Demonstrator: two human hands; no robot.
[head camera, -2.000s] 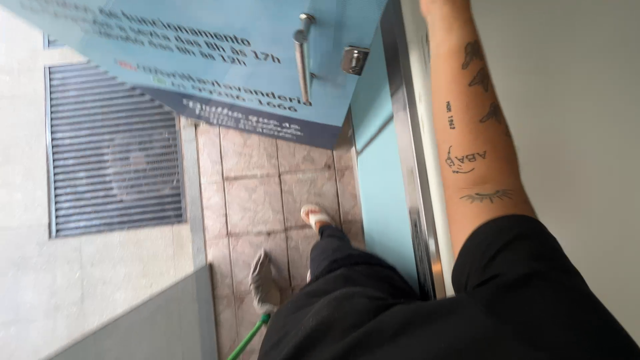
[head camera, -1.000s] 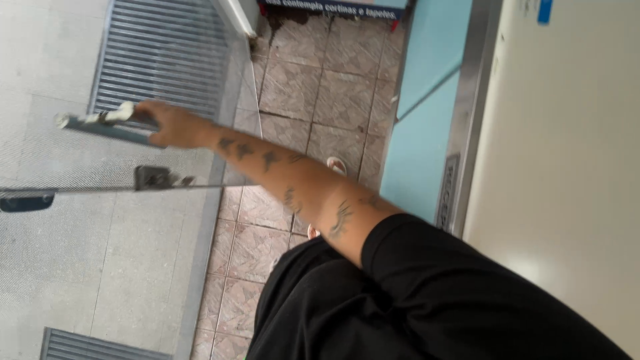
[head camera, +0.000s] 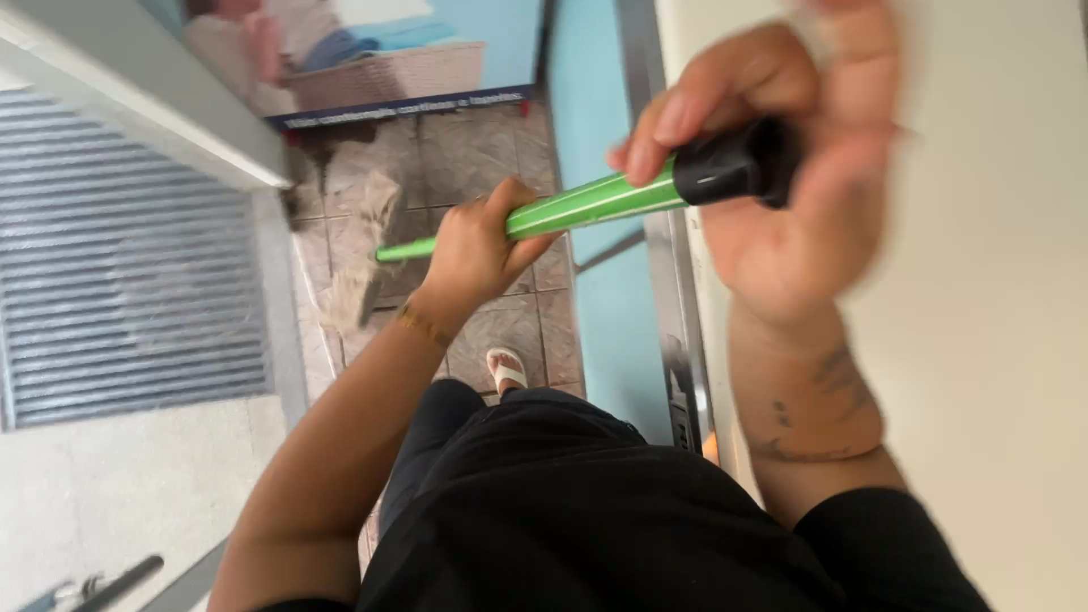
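A green mop pole (head camera: 595, 206) with a black end cap (head camera: 735, 161) slants across the view, its cap end up near the camera. Around the pole's middle my left hand (head camera: 480, 242) is closed. My right hand (head camera: 790, 161), blurred, is at the capped end; its fingertips lie by the green tube and the palm is behind the cap, with the fingers partly spread. Whether it grips the pole is not plain. Down on the tiled floor (head camera: 493, 331), the pole meets a greyish mop head (head camera: 357, 263), which lies beyond my left hand.
A printed panel (head camera: 408, 68) with a laundry basket picture stands at the top. A ribbed grey mat or grating (head camera: 136, 263) is on the left, beside a pale frame edge (head camera: 280, 297). Light blue panels and a metal frame (head camera: 650, 110) run along the right, next to a cream surface (head camera: 986, 297).
The tattooed right arm has left the door handle it held one second ago and is now at the pole's cap. My left hand and the mop have come into view.
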